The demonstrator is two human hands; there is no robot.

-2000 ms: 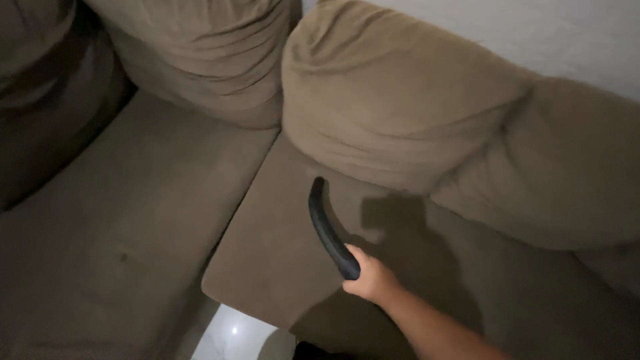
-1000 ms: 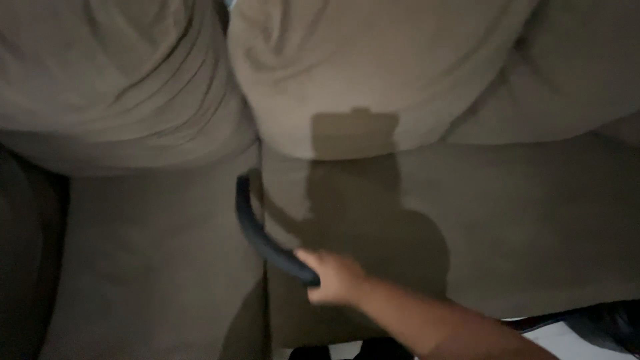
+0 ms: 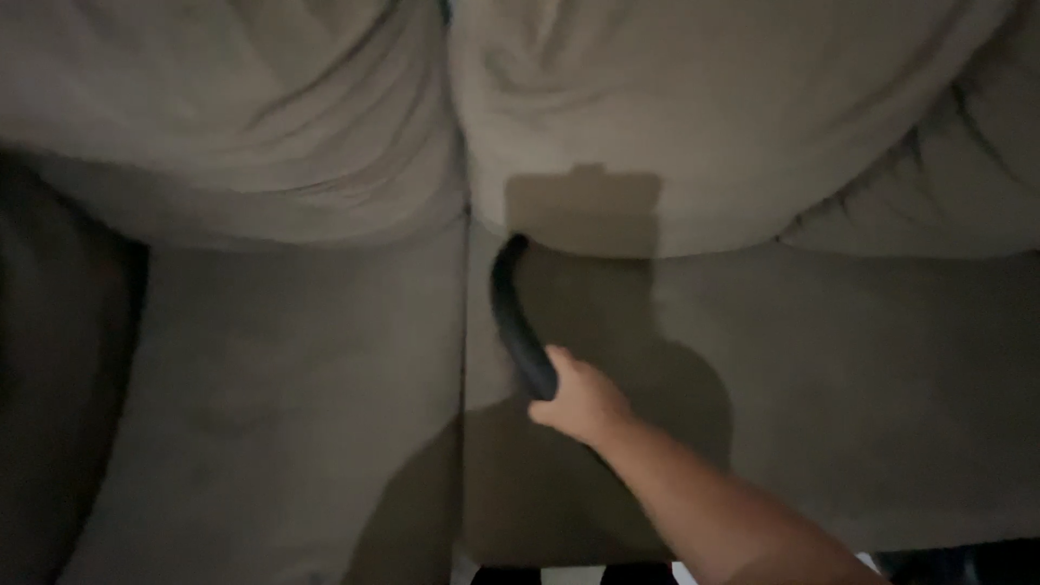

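My right hand (image 3: 581, 398) reaches in from the lower right and is closed around the near end of a curved black tube (image 3: 513, 317), which looks like a vacuum cleaner wand. The tube's far tip lies by the base of the back cushion (image 3: 691, 106), just right of the gap between two seat cushions. Below it is the right seat cushion (image 3: 829, 390) of a grey-brown fabric sofa. My left hand is out of the frame.
On the left are another seat cushion (image 3: 284, 374), a wrinkled back cushion (image 3: 268, 122) and a dark sofa arm or cushion (image 3: 57, 349). A shadow falls across the middle. Dark shapes, maybe feet, show at the bottom edge.
The black tube's tip has gone from the left side of the seam to its right, up near the back cushion. My right hand still grips it. The view has turned since the earliest frame.
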